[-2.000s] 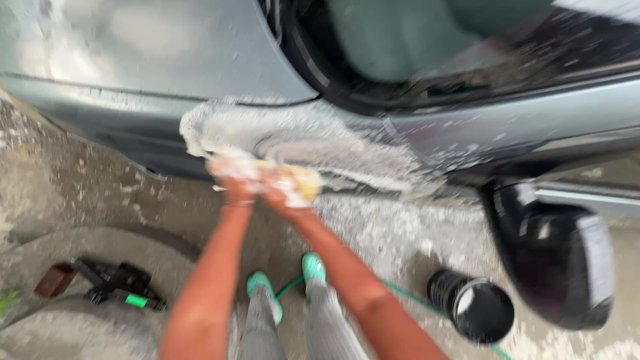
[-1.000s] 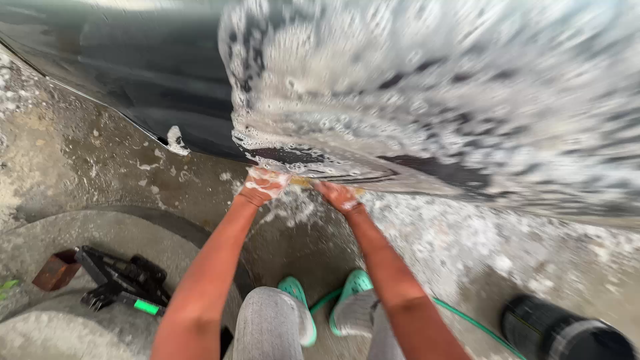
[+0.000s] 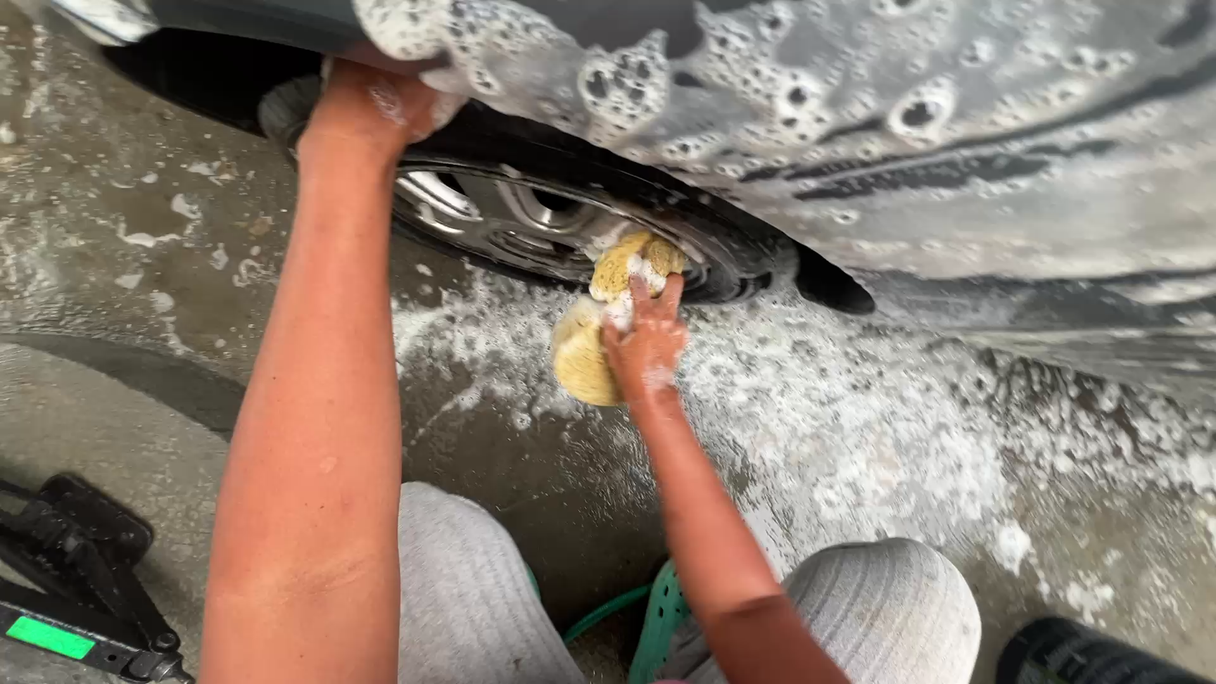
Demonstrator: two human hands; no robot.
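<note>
My right hand (image 3: 651, 337) grips a yellow sponge (image 3: 584, 356), soapy and bent or folded, against the lower edge of a car wheel (image 3: 541, 214) with a silver rim. Suds cover part of the sponge and my fingers. My left hand (image 3: 385, 104) rests at the edge of the wheel arch, above the left part of the tire; its fingertips are hidden, so whether it grips anything does not show. White foam lies over the dark grey car body panel (image 3: 855, 123) above the wheel.
Foam is spread on the wet concrete floor (image 3: 836, 427). A black floor jack (image 3: 85, 570) with a green label lies at lower left. A black bucket (image 3: 1092, 655) stands at lower right. A green hose (image 3: 608, 608) runs between my feet, beside a green clog (image 3: 660, 617).
Both hands were together at the foamy side of the car. They are now apart, the right one lower with the sponge at the wheel. My knees are bent and the view is nearer the car.
</note>
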